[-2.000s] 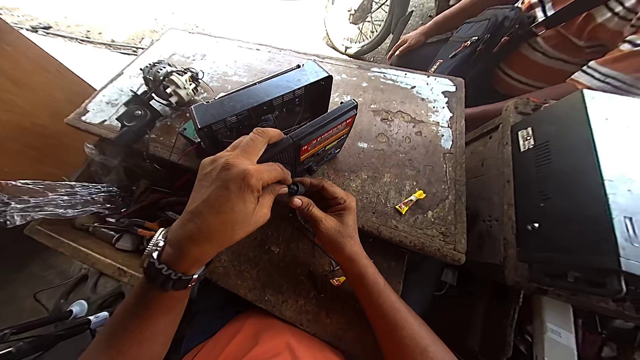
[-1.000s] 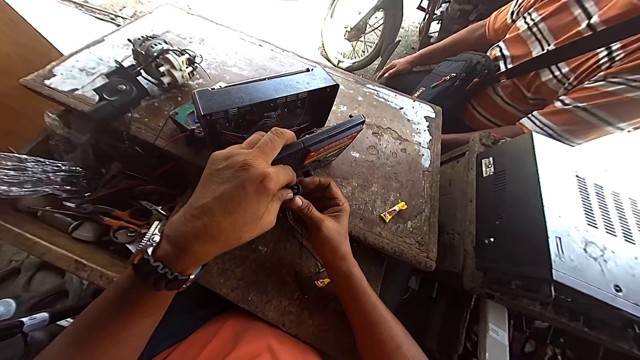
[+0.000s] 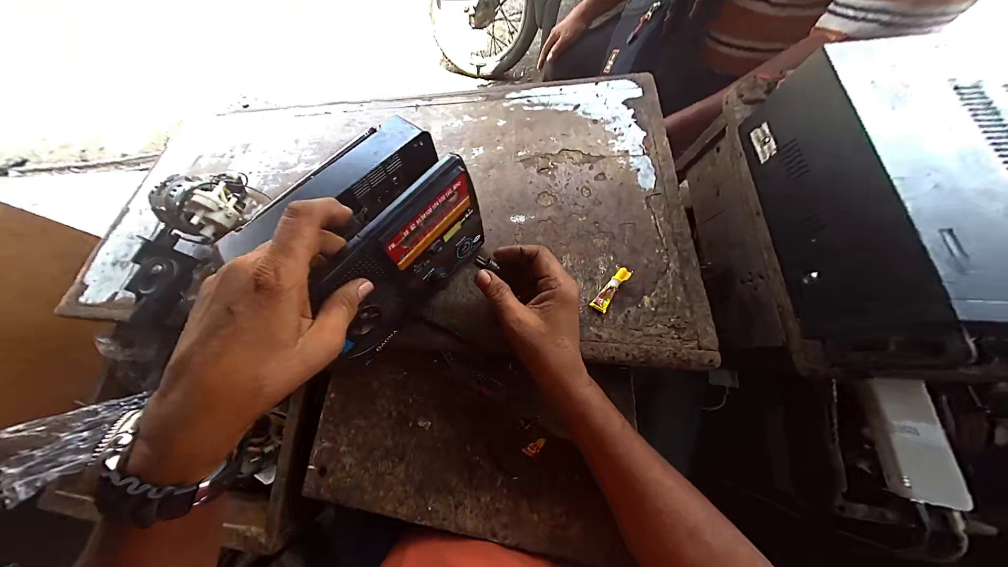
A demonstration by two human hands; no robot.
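My left hand (image 3: pixel 260 315) grips the black front panel of a radio (image 3: pixel 429 228), its thumb on the speaker grille and its fingers over the top edge. A red and yellow tuning scale shows on the panel, which is tilted. Between thumb and forefinger, my right hand (image 3: pixel 539 303) holds a small dark knob (image 3: pixel 487 263) at the panel's right end. Behind the panel stands the radio's black housing (image 3: pixel 378 161) on the worn wooden table (image 3: pixel 551 181). A small yellow tube (image 3: pixel 610 290) lies right of my right hand.
A small motor (image 3: pixel 205 205) sits at the table's left. At the right stands a large black metal-cased device (image 3: pixel 850 228). Another person's hand (image 3: pixel 563 39) rests beyond the table, near a bicycle wheel (image 3: pixel 492 35). Clear plastic wrap (image 3: pixel 63 449) lies at the lower left.
My right hand has moved from under the panel to its right end. The panel's front, with scale and grille, now faces more toward me. The view has shifted.
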